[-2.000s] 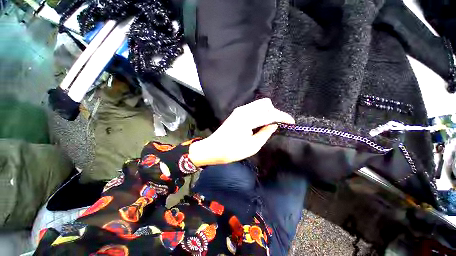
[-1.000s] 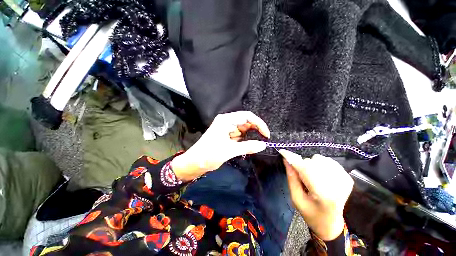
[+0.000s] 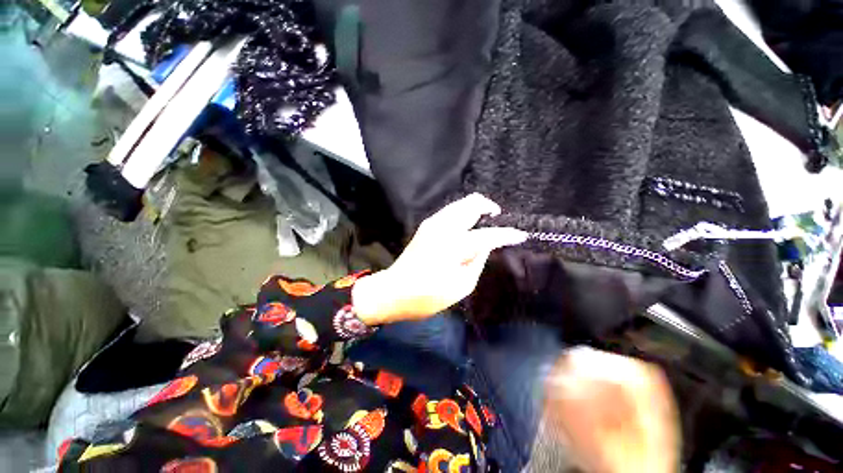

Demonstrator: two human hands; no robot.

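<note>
The dark tweed jacket (image 3: pixel 573 120) lies over the white table with its hem towards my lap. The silvery-purple chain (image 3: pixel 615 246) runs along the hem edge from my left fingertips to the right. My left hand (image 3: pixel 434 263) pinches the hem at the chain's left end between thumb and fingers. My right hand (image 3: pixel 615 411) is blurred, low at the bottom right of centre, away from the hem and cut by the lower edge. Its fingers, and any needle or thread, cannot be made out.
A heap of black shiny trim (image 3: pixel 277 69) lies at the upper left beside white bars (image 3: pixel 166 120). A narrow pale strip (image 3: pixel 730 233) crosses the jacket near the flecked pocket trim (image 3: pixel 693 192). Clutter and a blue lump (image 3: pixel 818 368) are at the right edge.
My right hand was at the hem beside the left one second ago and is now lower, nearer the bottom edge. My left hand still holds the hem.
</note>
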